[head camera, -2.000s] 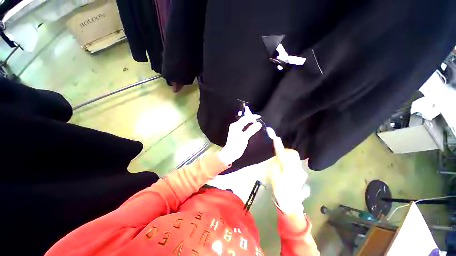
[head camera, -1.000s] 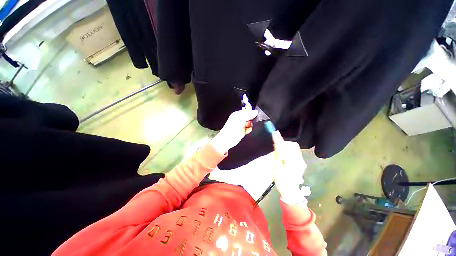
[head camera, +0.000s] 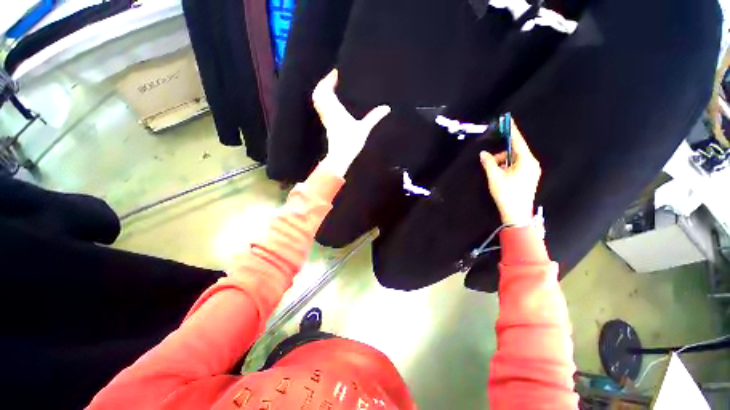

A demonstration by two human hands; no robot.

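The large black coat (head camera: pixel 432 72) hangs in front of me. White bow-like fastening pieces show down its front: one at the top (head camera: pixel 548 21), one in the middle (head camera: pixel 462 126) and one lower (head camera: pixel 415 186). My left hand (head camera: pixel 344 120) is at the coat's left part with thumb and fingers spread, and nothing shows in it. My right hand (head camera: pixel 514 172) holds a slim teal-blue tool (head camera: pixel 505 134) upright, just right of the middle white piece. The tool's exact kind cannot be told.
Other dark garments (head camera: pixel 220 72) hang at the upper left, with a blue patterned strip. A black garment (head camera: pixel 96 312) fills the lower left. A brown box (head camera: pixel 164 92), a metal floor bar (head camera: pixel 192 189), a right-hand white box (head camera: pixel 656 240) and a round black base (head camera: pixel 620 350) surround me.
My left hand has left the lower fastening, moved up and left, and opened. My right hand has moved up and right with the teal tool. The lower coat edges have shifted and parted.
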